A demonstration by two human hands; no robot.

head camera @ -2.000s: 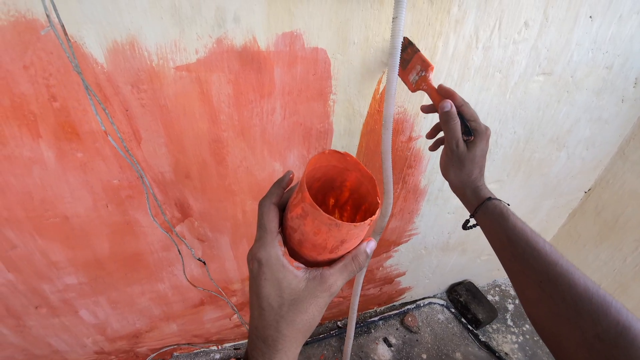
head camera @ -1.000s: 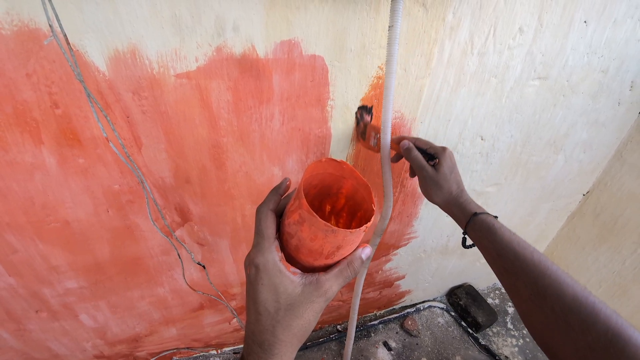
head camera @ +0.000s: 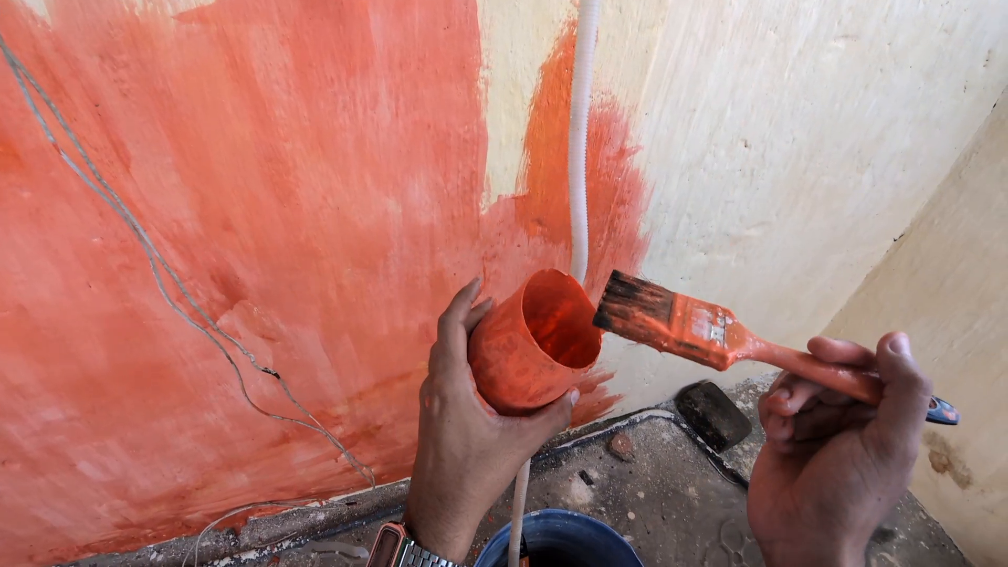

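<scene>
My left hand (head camera: pixel 480 425) grips an orange plastic cup (head camera: pixel 512 354), smeared with paint and tilted so its mouth faces up and right. My right hand (head camera: pixel 839 449) holds a paintbrush (head camera: pixel 701 327) by its orange handle. The dark, paint-wet bristles point left, close beside the cup's rim. Behind them is a cream wall (head camera: pixel 748 142), its left part covered in orange-red paint (head camera: pixel 315 157). A separate brighter orange patch (head camera: pixel 543 150) lies around a white corrugated conduit (head camera: pixel 580 142).
Thin grey wires (head camera: pixel 169 283) hang down the painted wall at left. A blue bucket (head camera: pixel 504 543) stands at the bottom edge, with the conduit's lower part passing over it. A dark block (head camera: pixel 713 416) and a small reddish stone (head camera: pixel 620 446) lie on the rough floor near the wall.
The brush in my right hand has come off the wall and moved down and right, beside the cup. My left hand still holds the cup. The view has shifted, bringing the blue bucket into sight.
</scene>
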